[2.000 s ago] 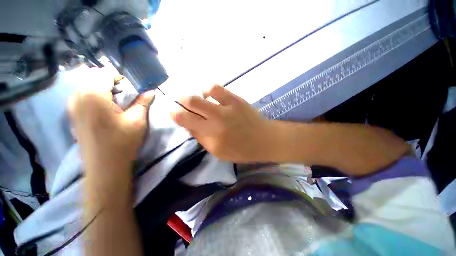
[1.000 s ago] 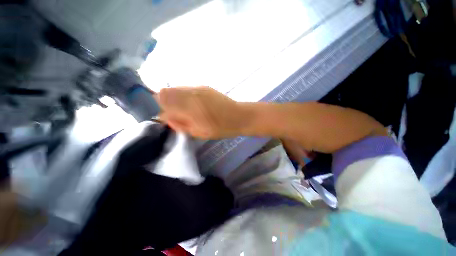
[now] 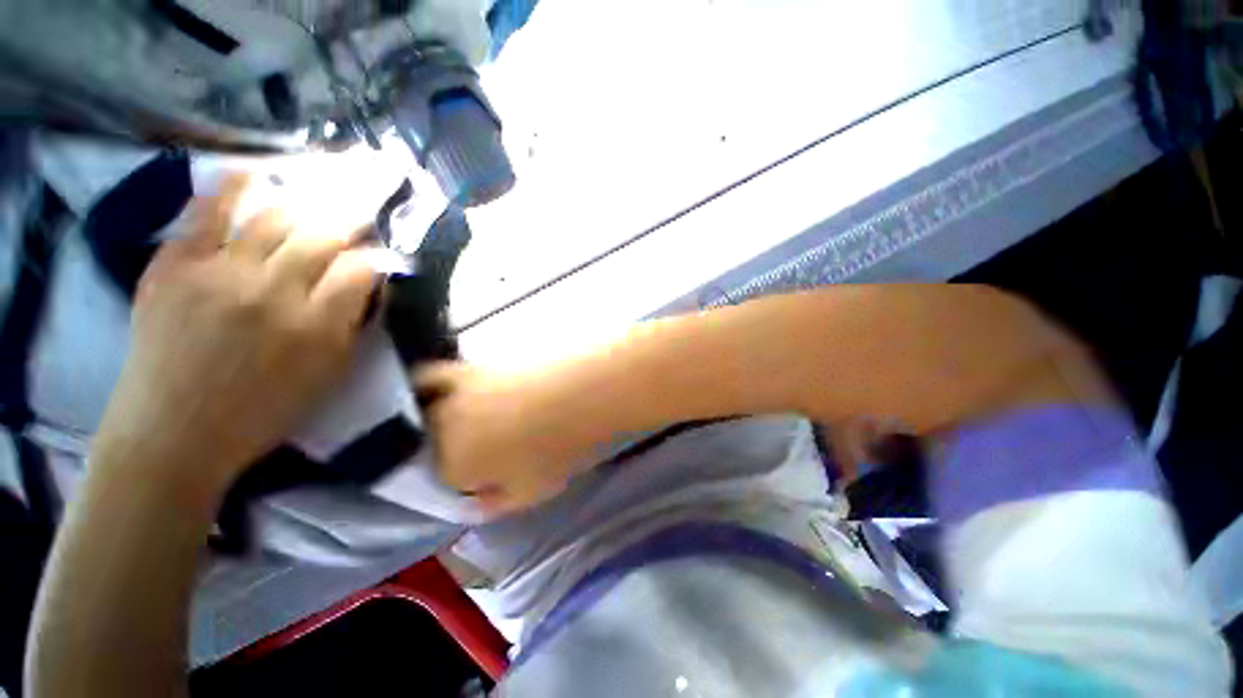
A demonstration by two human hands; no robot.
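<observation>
The black-and-white garment [image 3: 361, 389] lies under and between my hands on the machine bed. My left hand [image 3: 252, 307] lies on it with fingers bent, left of the grey ridged knob [image 3: 468, 147]. My right hand [image 3: 491, 430] is closed on the edge of a black fabric piece [image 3: 434, 280] that runs up toward the knob. The right fingertips are partly hidden and blurred. The presser foot and needle cannot be made out.
The sewing machine head [image 3: 259, 62] fills the upper left. The white table [image 3: 709, 137] has a ruler scale [image 3: 886, 218] along its front edge. A red rim [image 3: 457, 620] shows below the table. Dark cords hang at the far right. White fabric lies by my lap.
My left hand has come back from the lower left edge onto the garment near the machine. My right hand has moved down from beside the knob. The black fabric no longer covers the lap area.
</observation>
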